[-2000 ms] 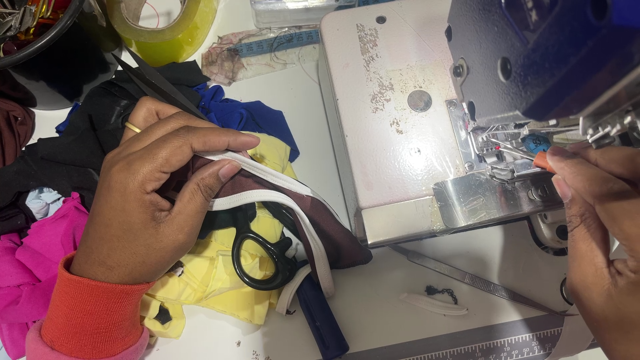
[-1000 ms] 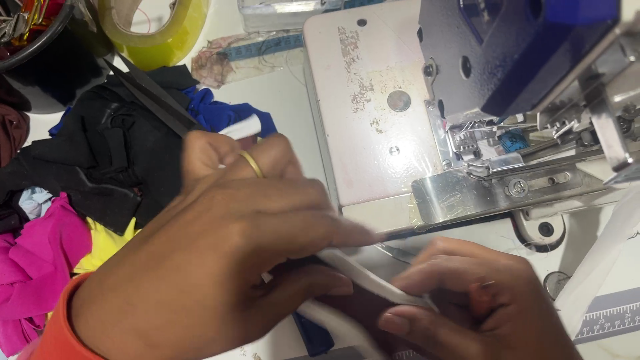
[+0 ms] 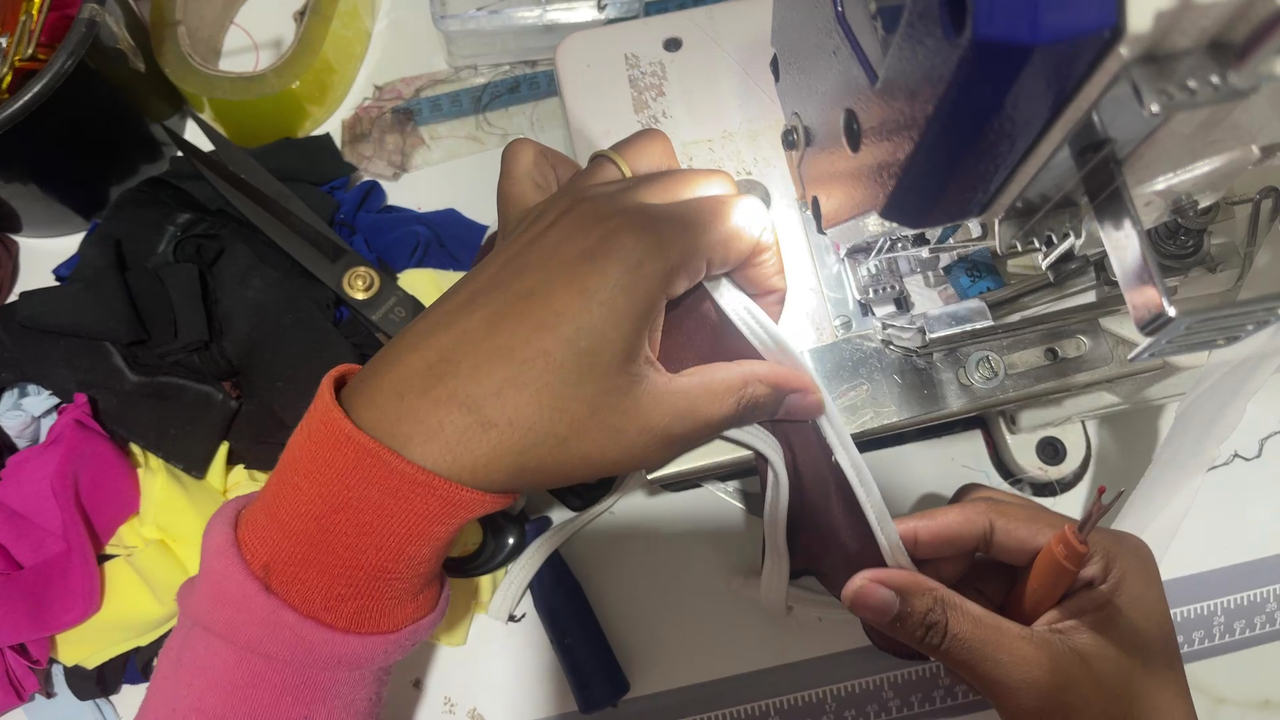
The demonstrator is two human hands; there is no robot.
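Maroon fabric [image 3: 825, 500] edged with a white strip [image 3: 838, 430] is stretched between my two hands. My left hand [image 3: 610, 320], with a ring on one finger, pinches the upper part of the white edge between thumb and fingers. Lower right, my right hand [image 3: 1040, 600] grips the edge's lower end with thumb and forefinger, and an orange-handled seam ripper [image 3: 1055, 570] rests in the same hand, its forked tip pointing up. A loose white band [image 3: 775, 500] hangs beside the maroon fabric. The sewing machine's needle area [image 3: 930, 280] lies above my right hand.
Black scissors [image 3: 300, 235] lie on black fabric scraps [image 3: 170, 300] at left, with magenta [image 3: 60, 530] and yellow [image 3: 150, 560] cloth below. A yellow tape roll [image 3: 260, 90] and a black container [image 3: 80, 130] stand at upper left. A ruler [image 3: 860, 690] runs along the front.
My right hand has moved from the machine's needle area down to the fabric edge, keeping the seam ripper. My left hand has come right from over the scraps with the maroon fabric.
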